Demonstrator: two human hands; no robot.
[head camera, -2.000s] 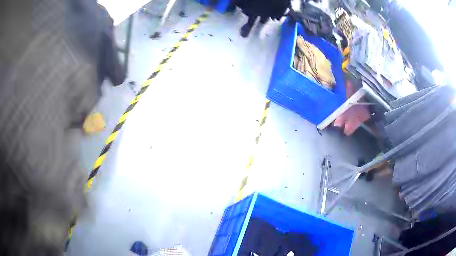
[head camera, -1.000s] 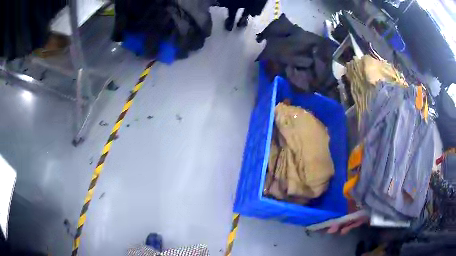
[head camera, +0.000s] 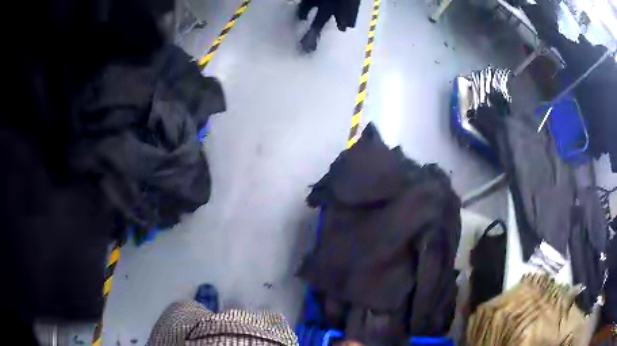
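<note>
Neither of my hands can be made out. Nearest in front of me, a heap of dark cloth or garments (head camera: 385, 230) lies over a blue crate (head camera: 312, 307) at the lower centre right and hides most of it. Another pile of dark cloth (head camera: 155, 142) stands at the left, with bits of blue showing beneath it. My small-check apron (head camera: 223, 328) and one blue slipper (head camera: 206, 296) show at the bottom edge.
Grey floor runs between yellow-black tapes (head camera: 363, 74). Tan cloth (head camera: 531, 314) is heaped at the lower right. Dark garments (head camera: 548, 176) hang at the right beside a blue frame-like item (head camera: 568, 128). A dark shape, possibly a person's legs, shows at the top (head camera: 328, 17).
My view has moved forward along the aisle. The crate with tan cloth has slid down out of the picture, and the dark heap beyond it is now close.
</note>
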